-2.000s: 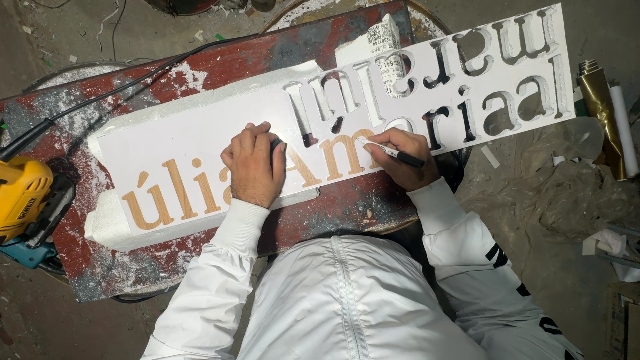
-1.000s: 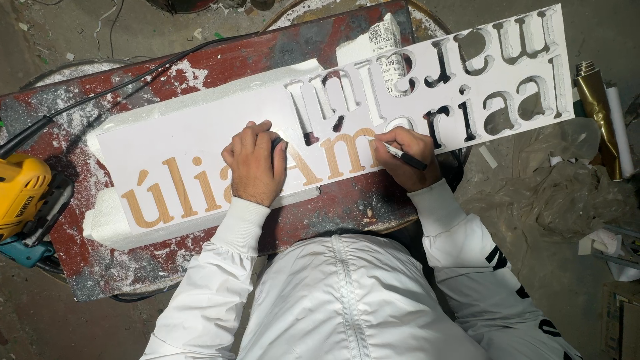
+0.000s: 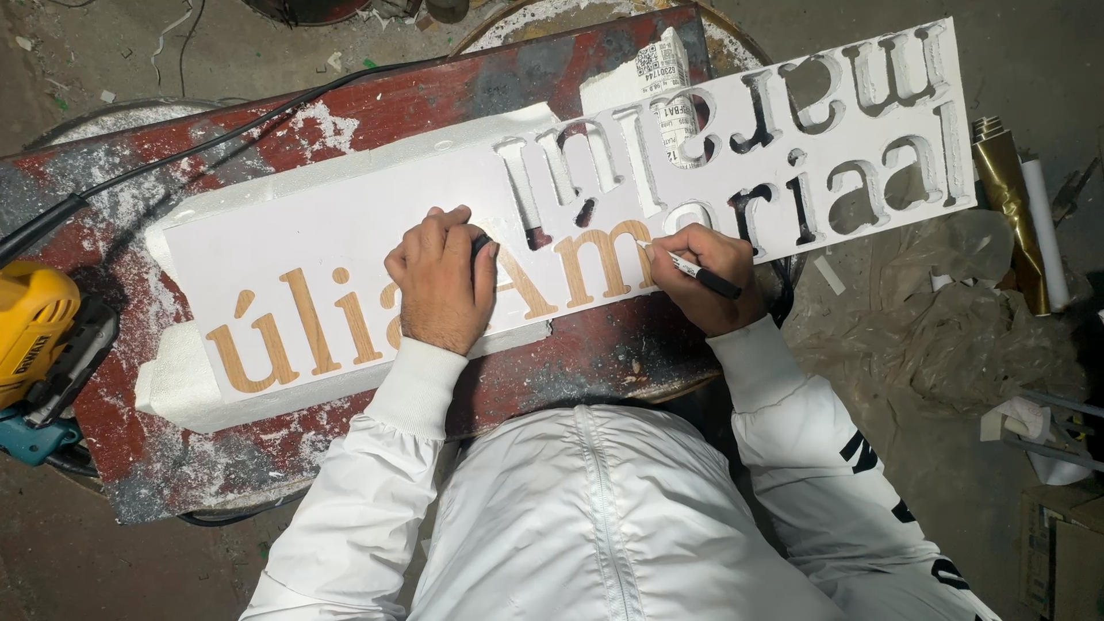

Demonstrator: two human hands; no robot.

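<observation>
My right hand (image 3: pixel 707 272) grips a black-and-white marker (image 3: pixel 694 272), its tip at the right edge of a wood-grain letter (image 3: pixel 604 263) on a white sheet (image 3: pixel 259 224). Letter shapes are cut through the sheet's right part; more wood-grain letters (image 3: pixel 302 319) lie along its lower left. My left hand (image 3: pixel 444 280) rests on the sheet, partly over the letters, with a small dark object (image 3: pixel 480 246) between thumb and fingers, mostly hidden. White foam pieces (image 3: pixel 185 414) lie under the sheet on a dusty red-and-grey board (image 3: pixel 552 388).
A yellow DeWalt power tool (image 3: pixel 39 332) and a teal tool (image 3: pixel 39 440) stand at the left. A black cable (image 3: pixel 259 121) crosses the board's upper left. On the floor at right are a gold roll (image 3: pixel 1009 216), a white roll (image 3: pixel 1045 233) and crumpled clear plastic (image 3: pixel 940 336).
My right hand and the marker have shifted slightly along the wood-grain letter's right side. My left hand and the sheet have stayed in place.
</observation>
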